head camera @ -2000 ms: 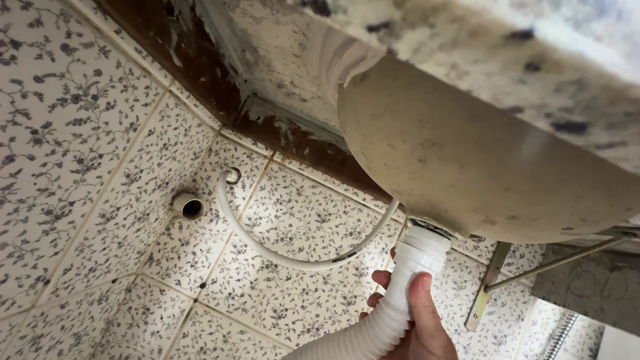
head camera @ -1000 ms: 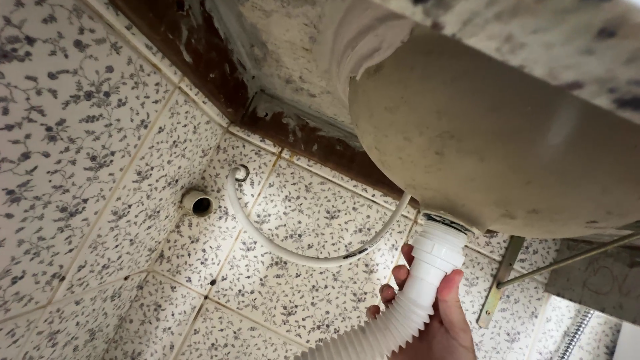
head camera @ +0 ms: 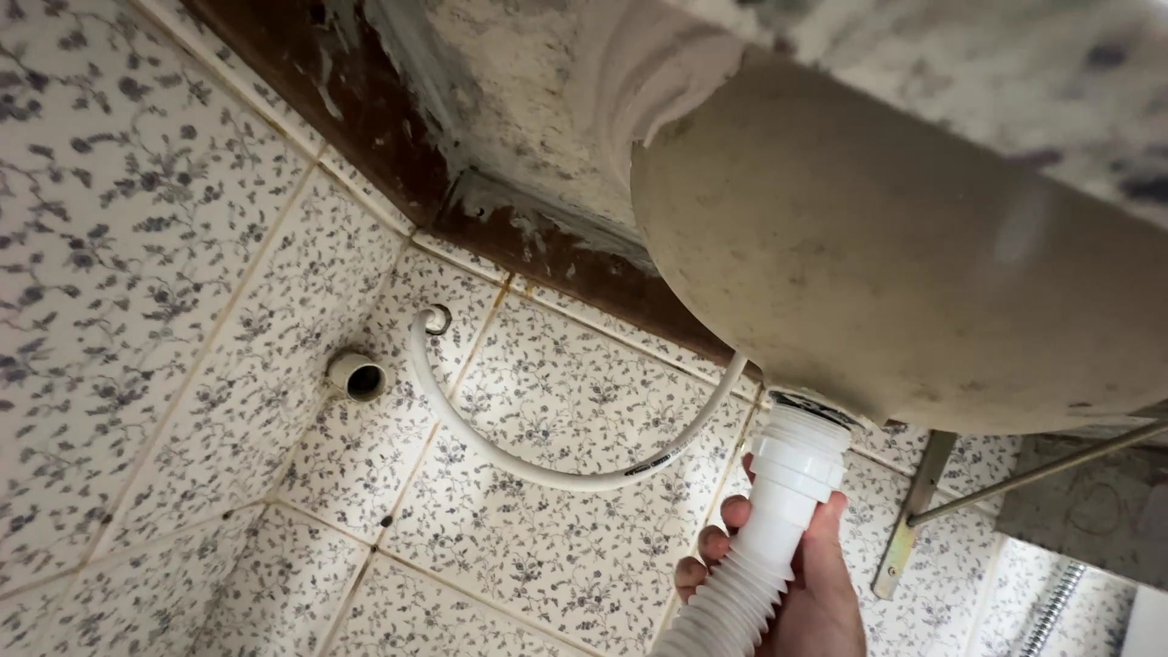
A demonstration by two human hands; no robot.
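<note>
My right hand is wrapped around a white corrugated plastic drain hose from behind, thumb on the right and fingertips on the left, just below its coupling nut. Above the nut a white threaded neck meets the drain fitting at the underside of a sink bowl. A dark gap shows at that fitting; whether the parts are joined I cannot tell. The lower end of the hose runs out of view at the bottom. My left hand is out of view.
A white flexible supply hose curves from the wall to behind the bowl. An open drain pipe stub sticks out of the tiled wall. Right of the hand are a metal bracket and a corrugated metal hose. A speckled stone counter overhangs.
</note>
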